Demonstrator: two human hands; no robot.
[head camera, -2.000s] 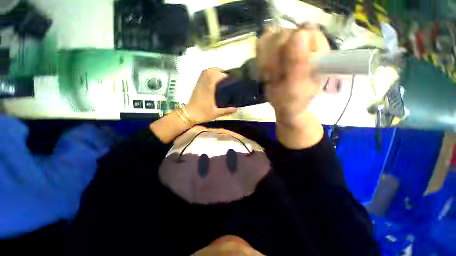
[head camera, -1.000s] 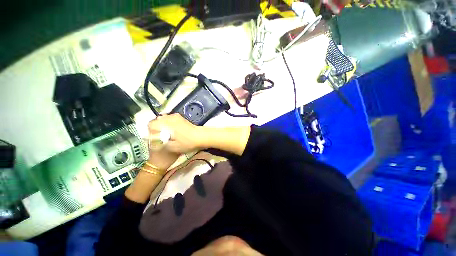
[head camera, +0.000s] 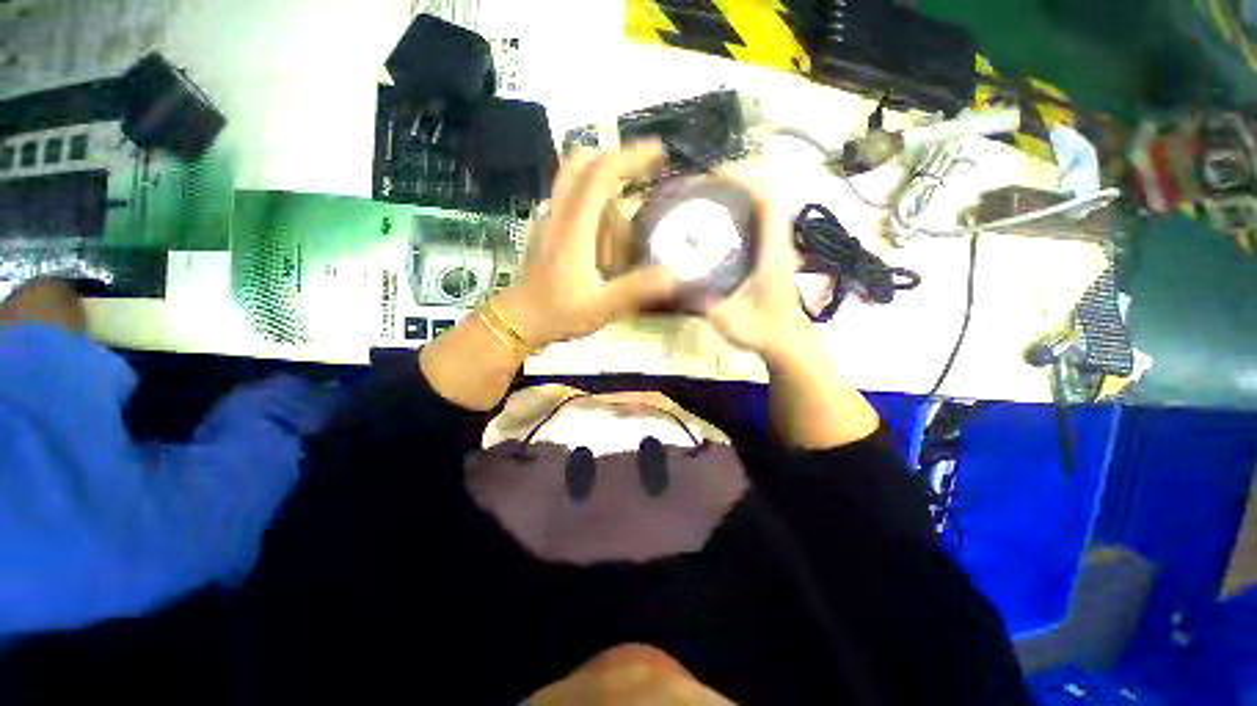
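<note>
A dark rounded cube unit (head camera: 696, 244) with a bright white disc on its upper face is held up at the middle of the view. My left hand (head camera: 576, 262) is at its left side with the fingers spread and the thumb along its lower edge. My right hand (head camera: 772, 297) is on its right side, blurred and partly hidden by the unit. More dark cube units (head camera: 441, 62) stand on a black printed card (head camera: 414, 155) left of my hands.
Behind my hands lies a black device in a clear tray (head camera: 687, 127). To the right are a coiled black cord (head camera: 848, 257), a white cable (head camera: 937, 179) and a ribbed item (head camera: 1103, 324). Blue bin (head camera: 1020, 510) at the lower right. A coworker's blue sleeve (head camera: 83, 469) shows at left.
The view has turned. My hands, earlier close together left of the grey socket, are now apart, around the raised unit with the white disc. The grey socket no longer shows clearly.
</note>
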